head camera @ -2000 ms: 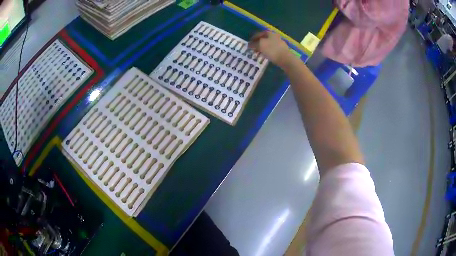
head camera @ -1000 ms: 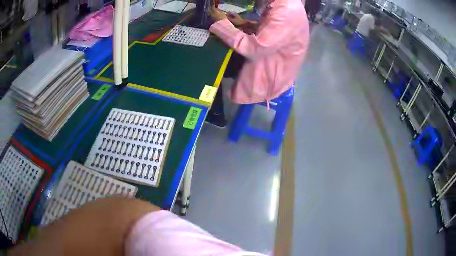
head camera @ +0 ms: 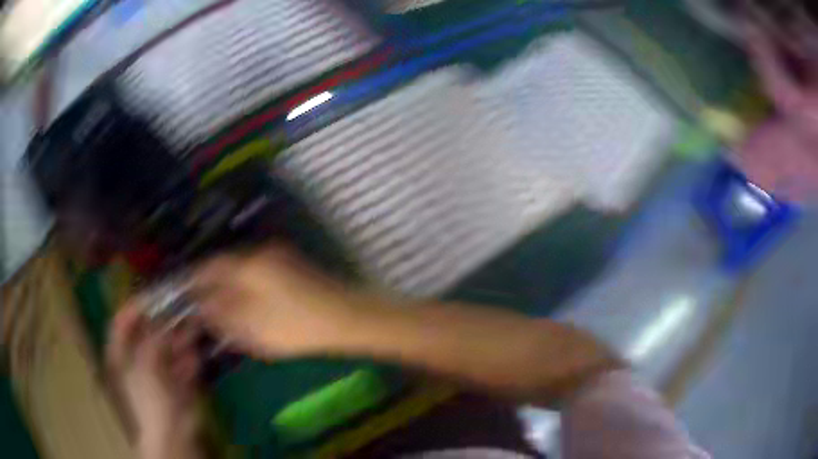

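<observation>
The view is strongly blurred. My right hand [head camera: 256, 300] is at the lower left, at the front of the black test fixture [head camera: 117, 170], its fingers beside a small shiny piece [head camera: 170, 300]. My left hand [head camera: 157, 359] is just left of and below it, fingers curled by the same piece. Blur hides whether either hand grips anything. The near-right foam tray [head camera: 404, 179] lies right of the fixture. The far-right foam tray [head camera: 583, 116] lies beyond it. Their parts show only as streaks.
The upper tray [head camera: 251, 63] lies behind red tape. A green label [head camera: 332, 403] is in front of the fixture. A tan board [head camera: 58, 359] is at the left. A blue stool [head camera: 740, 220] and a person's pink sleeve or garment [head camera: 789, 143] are at the right.
The view has swung back from the aisle to the fixture. My right hand has moved from the far tray to the fixture. My left hand has come into view.
</observation>
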